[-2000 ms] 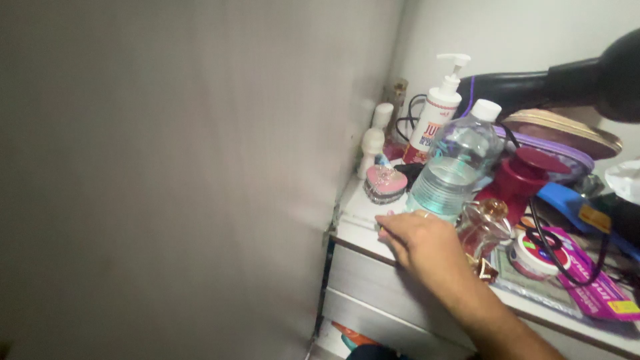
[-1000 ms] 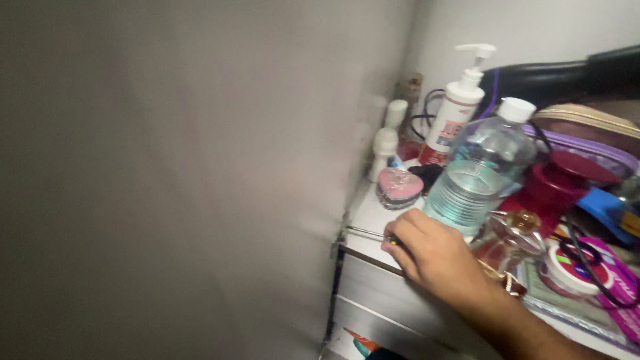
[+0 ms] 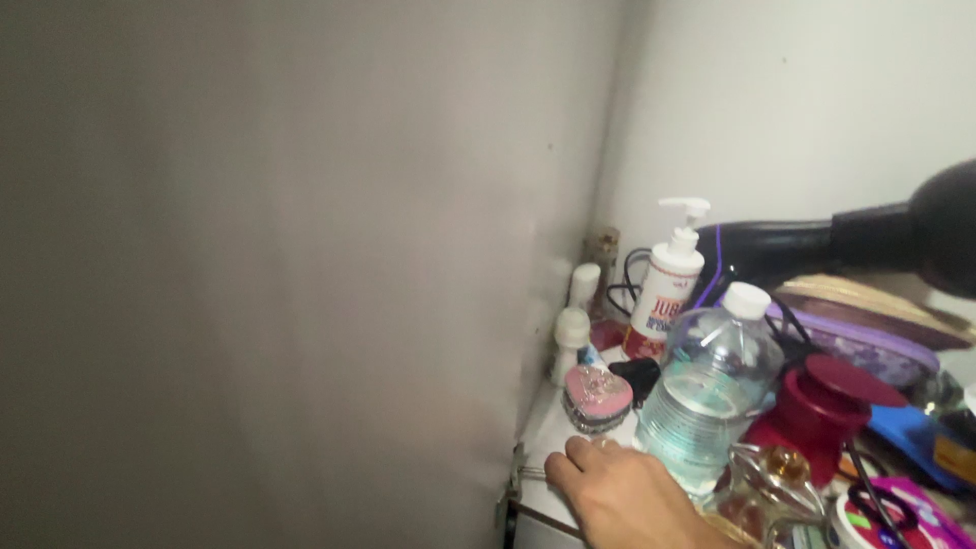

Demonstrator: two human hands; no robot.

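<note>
My right hand (image 3: pixel 621 488) is at the left front corner of a white drawer cabinet top (image 3: pixel 545 431), back of the hand up and fingers curled. From the fingers a thin metal shaft (image 3: pixel 531 473) points left to a small metal fitting (image 3: pixel 517 465) at the edge of a large grey panel (image 3: pixel 305 267). The handle is hidden by the hand; the tool may be a screwdriver. Just behind the fingers sits a pink heart-shaped box (image 3: pixel 598 396). A clear ribbed bottle with bluish liquid (image 3: pixel 701 396) stands close to the knuckles. My left hand is out of view.
White small bottles (image 3: pixel 572 335) and a white pump bottle (image 3: pixel 663 297) stand behind. At right are a dark red container (image 3: pixel 816 412), a glass perfume bottle (image 3: pixel 762 488), a round tub (image 3: pixel 862 518), a purple pouch (image 3: pixel 869 343) and a black hair dryer (image 3: pixel 862 236). The panel blocks the left side.
My right hand stays near the cabinet's left front corner, with its fingers close to the panel's edge. The view has shifted, so the cabinet top sits lower in the frame.
</note>
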